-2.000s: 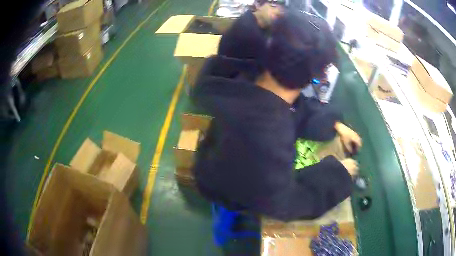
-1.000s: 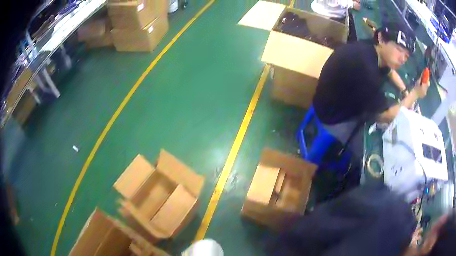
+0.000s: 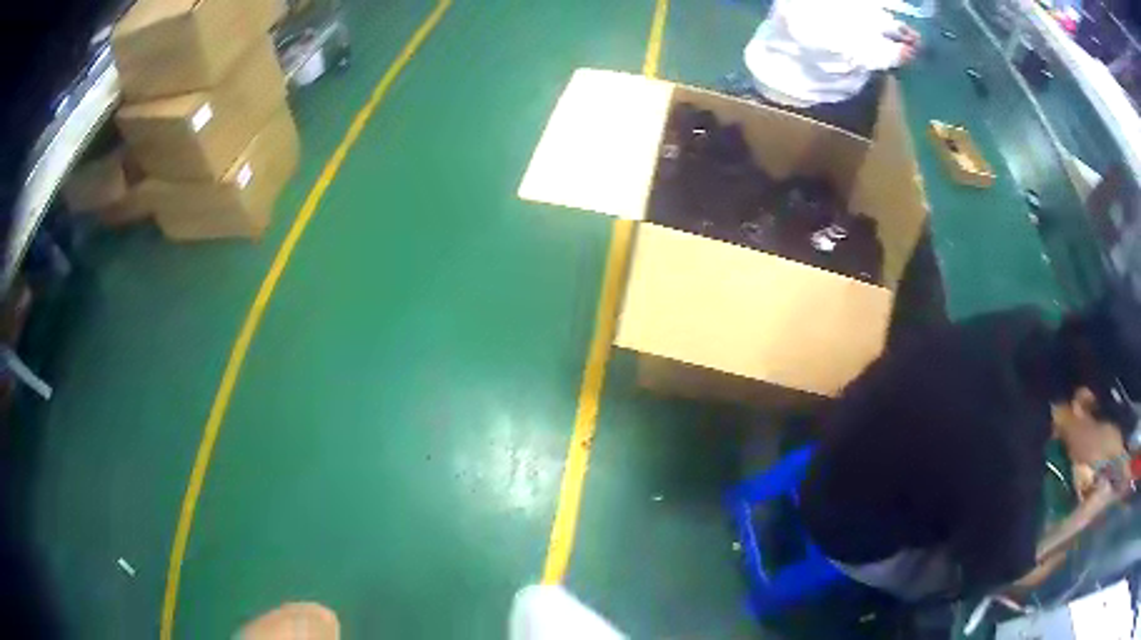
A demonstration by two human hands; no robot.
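Neither of my hands can be made out. A blurred tan rounded shape [image 3: 290,621] and a blurred white shape [image 3: 559,615] are cut off by the bottom edge; I cannot tell what they are. A large open brown carton [image 3: 751,313] stands on the green floor ahead, right of centre. Dark parts [image 3: 738,188] fill much of it, and a small whitish piece shows among them. One wide flap hangs out to the left and another folds down in front.
A person in black [image 3: 932,463] sits on a blue stool [image 3: 782,538] at the green bench [image 3: 988,256], lower right. Another person in white [image 3: 826,48] is behind the carton. A small open box [image 3: 961,154] lies on the bench. Stacked cartons [image 3: 207,131] stand upper left. Yellow lines cross the floor.
The view has moved forward along the aisle. The large carton and the seated person in black appear nearer and lower. The person bent over the bench and the small open cartons have left view.
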